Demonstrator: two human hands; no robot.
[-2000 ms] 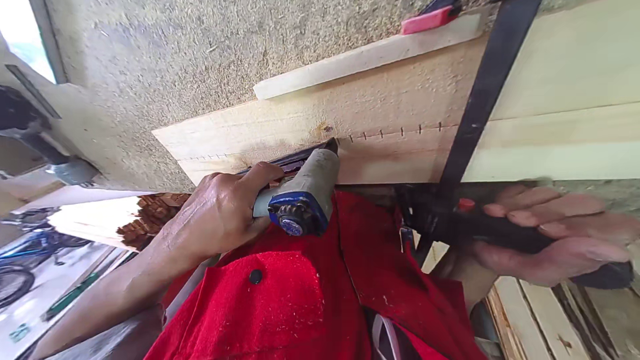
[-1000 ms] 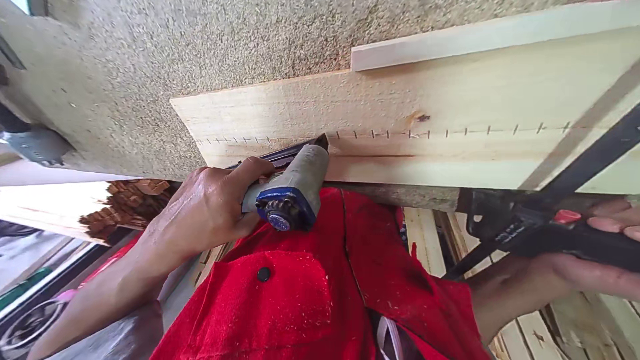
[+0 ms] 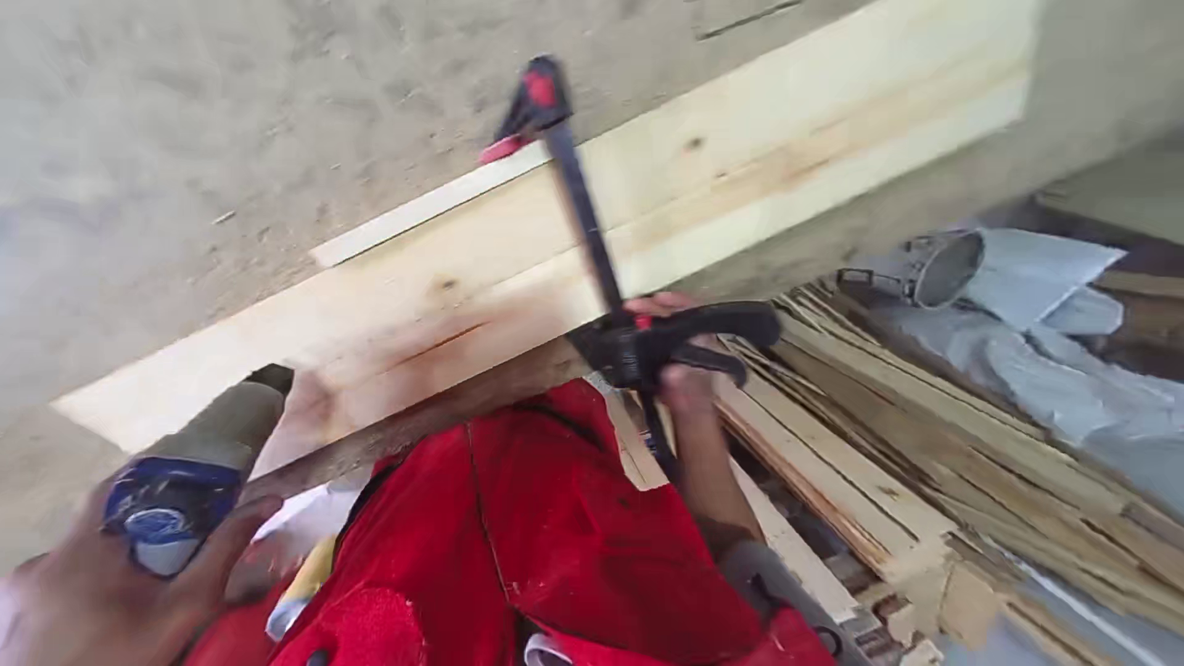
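Observation:
A long pale pine board point(image 3: 444, 314) lies slanted on the rough work surface, with a thin wood strip point(image 3: 435, 203) along its far edge. A black-and-red bar clamp point(image 3: 583, 203) crosses the board, its far jaw at the strip's end. My right hand point(image 3: 684, 370) is wrapped around the clamp's near end by the handle and trigger, the fingers partly hidden behind it. At lower left my left hand point(image 3: 120, 573) holds a blue-and-grey nail or staple gun point(image 3: 203, 462), its nose over the board's left part. Motion blur hides whether the nose touches the wood.
The rough work surface point(image 3: 185, 185) spreads beyond the board. Below its near edge at the right lie stacked wood strips and offcuts point(image 3: 832, 444), a grey round-mouthed duct or container point(image 3: 948, 268) and pale plastic sheeting point(image 3: 1036, 370). My red apron point(image 3: 518, 518) is close to the edge.
The view has swung right. My right hand, loosely spread near the clamp handle two seconds ago, is now around it. The gun in my left hand has left its place at the row of short marks.

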